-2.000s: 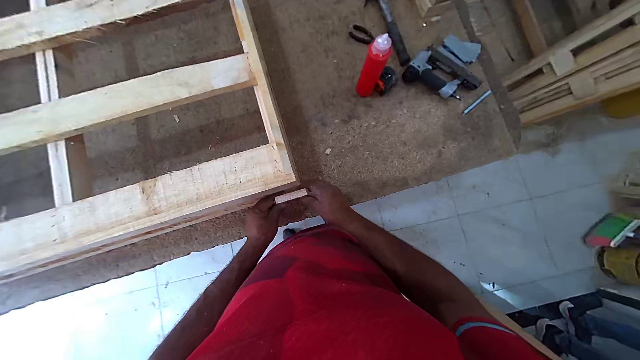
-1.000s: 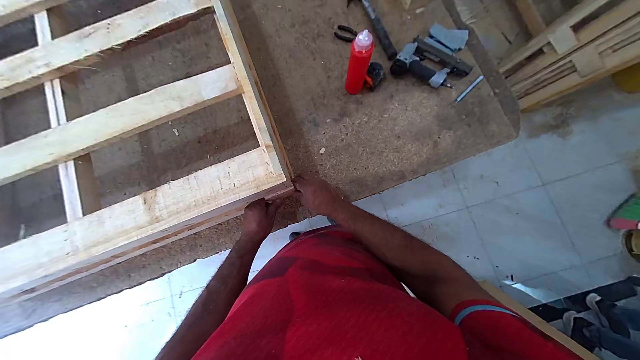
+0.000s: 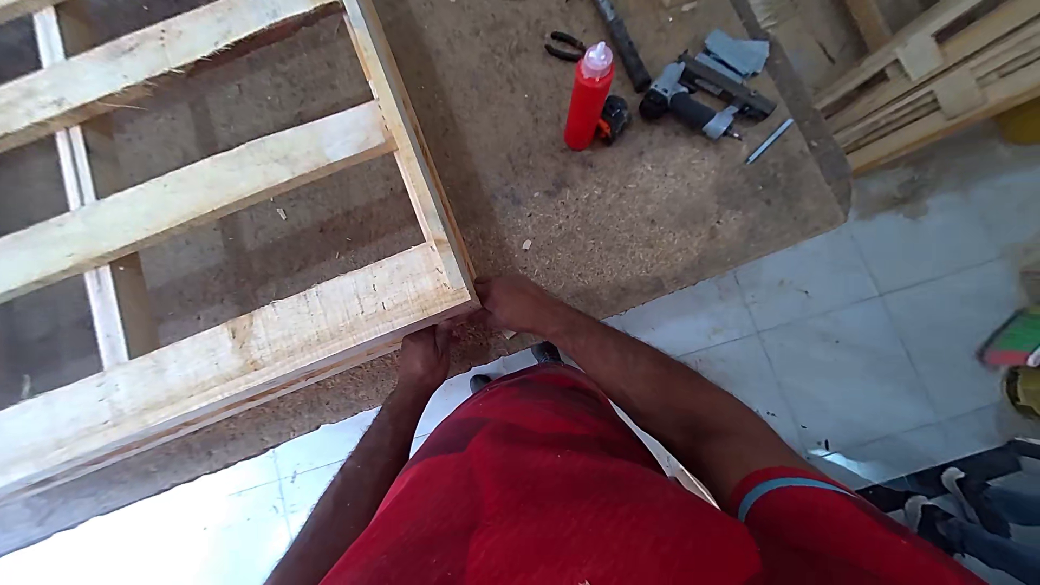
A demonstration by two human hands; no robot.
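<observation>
A slatted pine frame lies on the worktable, its near right corner close to my body. My left hand is at the front side of that corner, its fingertips partly hidden under the frame's edge. Against the corner's right side rests my right hand, with its fingers partly hidden by the wood. The small wood block seen earlier between my hands is not visible, so I cannot tell whether either hand grips it or the frame.
Toward the back right of the table lie a red squeeze bottle, a tape measure, a pneumatic nail gun, a hammer, black-handled pliers and a strip of staples or nails. Wooden pallets stand beyond the table's right end.
Two seconds ago a small wood block showed between my hands in front of the corner. My hands have moved in against the corner and the block has gone out of sight.
</observation>
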